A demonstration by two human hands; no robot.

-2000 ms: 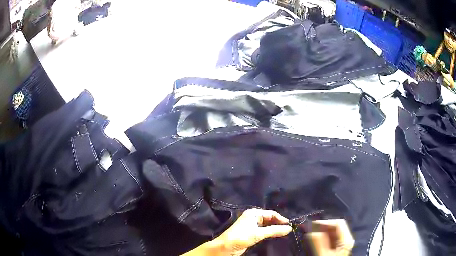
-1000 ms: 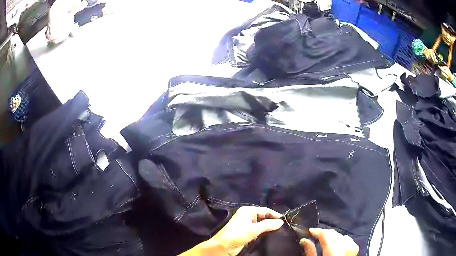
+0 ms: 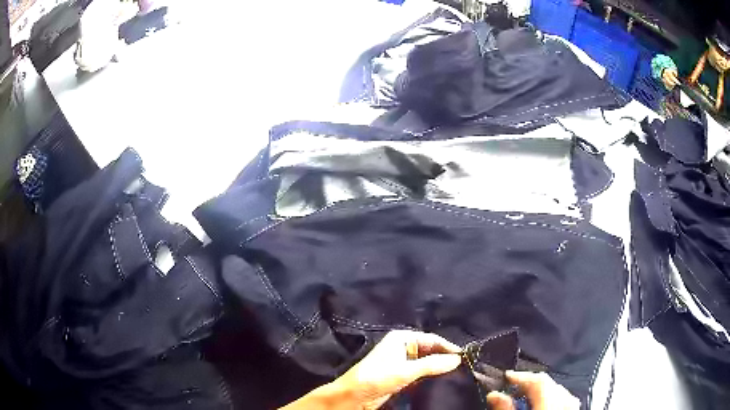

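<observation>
A dark navy denim garment [image 3: 448,256] with pale stitching lies spread in front of me, its pale inner side folded over at the far edge. My left hand [image 3: 400,364] pinches a stitched edge of it at the bottom centre. A small angled dark flap [image 3: 500,348] stands up beside the fingertips, with pale thread at the pinch point. My right hand [image 3: 532,392] is just right of it, fingers curled close to the cloth and cut off by the bottom edge. A dark item seems to lie in the right fingers; I cannot tell what it is.
A crumpled dark garment [image 3: 120,296] lies at left, another [image 3: 512,76] at the far side, and more at right [image 3: 696,208]. The white table [image 3: 208,88] runs away from me. Blue crates [image 3: 596,48] line the far right. A person [image 3: 708,76] is at the right edge.
My left hand keeps its pinch on the seam. My right hand came in blurred, then settled close beside the fingertips and the cloth. The small flap has risen and shifted slightly right.
</observation>
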